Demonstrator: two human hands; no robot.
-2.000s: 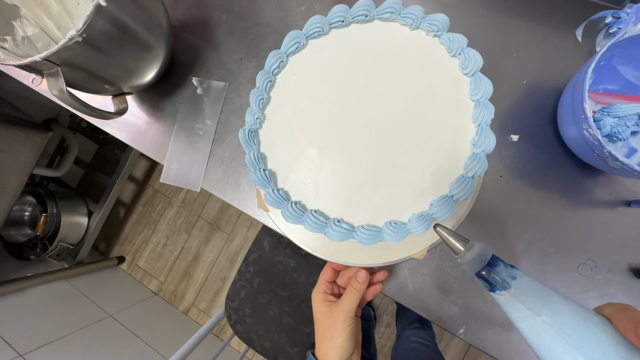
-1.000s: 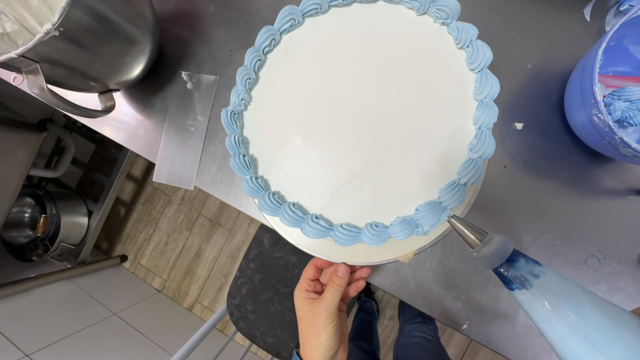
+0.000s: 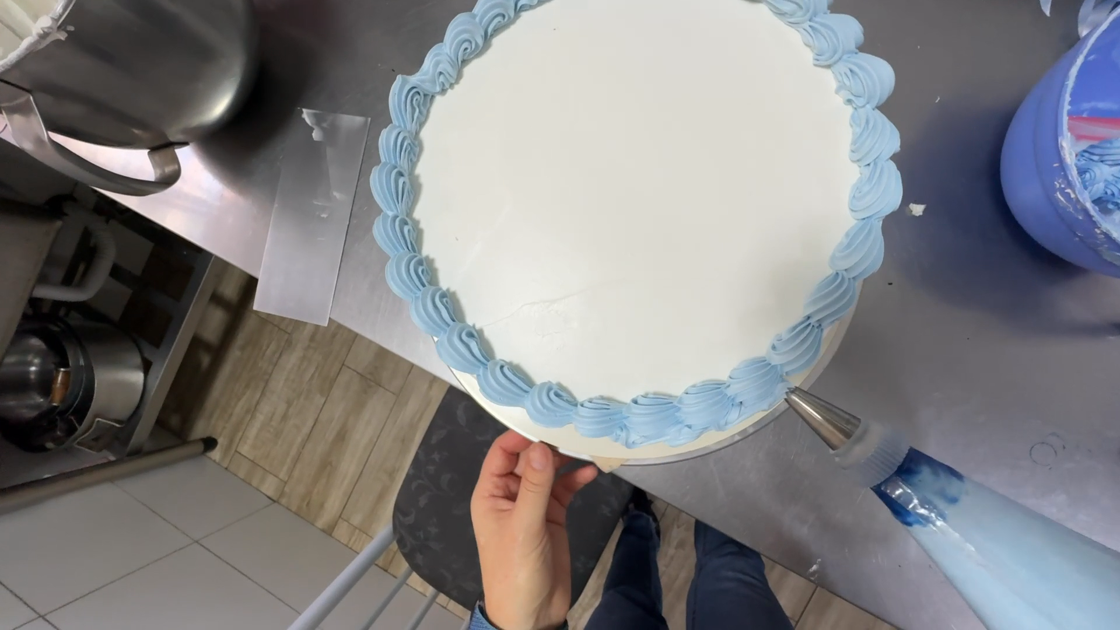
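Note:
A round cake with a smooth white top [image 3: 630,201] fills the middle of the view, ringed by piped light-blue cream shells [image 3: 433,311]. It rests on a pale round board [image 3: 836,346]. My left hand [image 3: 529,534] pinches the near rim of the board between thumb and fingers. At the lower right, a piping bag of light-blue cream [image 3: 1006,542] points up and left. Its metal nozzle [image 3: 822,418] touches the border's lower right part. My right hand is out of view, beyond the lower right edge.
A clear plastic scraper [image 3: 311,227] lies over the edge of the metal table [image 3: 989,376]. Upper left stands a steel bowl with a handle [image 3: 140,70]; at the right, a blue bucket [image 3: 1041,157] holds blue cream. A dark-seated chair [image 3: 446,490] stands below the table.
The nozzle stays at the lower right border. My right hand, partly visible two seconds ago, has left the view. My left hand is still at the board's near rim.

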